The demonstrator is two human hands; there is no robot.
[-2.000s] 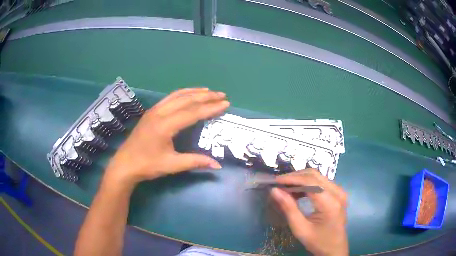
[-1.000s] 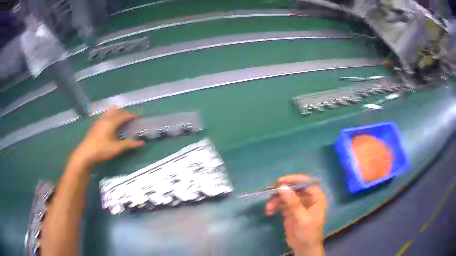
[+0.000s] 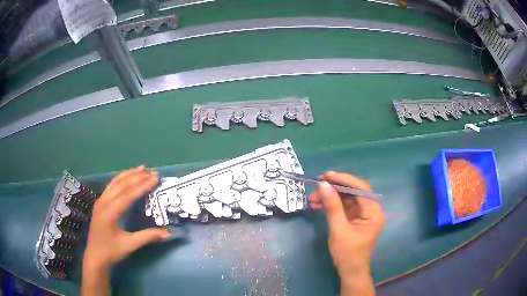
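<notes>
A stack of bright white-looking metal housings (image 3: 222, 186) lies in front of me, the top one turned at an angle over those below. My right hand (image 3: 351, 217) holds thin tweezers (image 3: 358, 192) like a pen, their tip over the right end of the top housing. My left hand (image 3: 120, 217) is at the stack's left end, thumb and fingers apart; whether it touches the housing is hard to tell. Tiny copper-coloured pieces (image 3: 248, 254) lie scattered on the green mat below the stack. I cannot tell whether the tweezers grip a piece.
A side stack of housings (image 3: 58, 228) stands at far left. A single grey housing (image 3: 253, 114) lies behind the stack. More housings (image 3: 442, 108) lie in a row at right, near thin pale tools. A blue bin (image 3: 442, 188) holds copper-coloured pieces. A post (image 3: 120, 63) and metal rails are behind.
A single housing now lies behind the stack, and my left hand has left it for the stack's left end. The tweezers have moved onto the top housing. The view has turned.
</notes>
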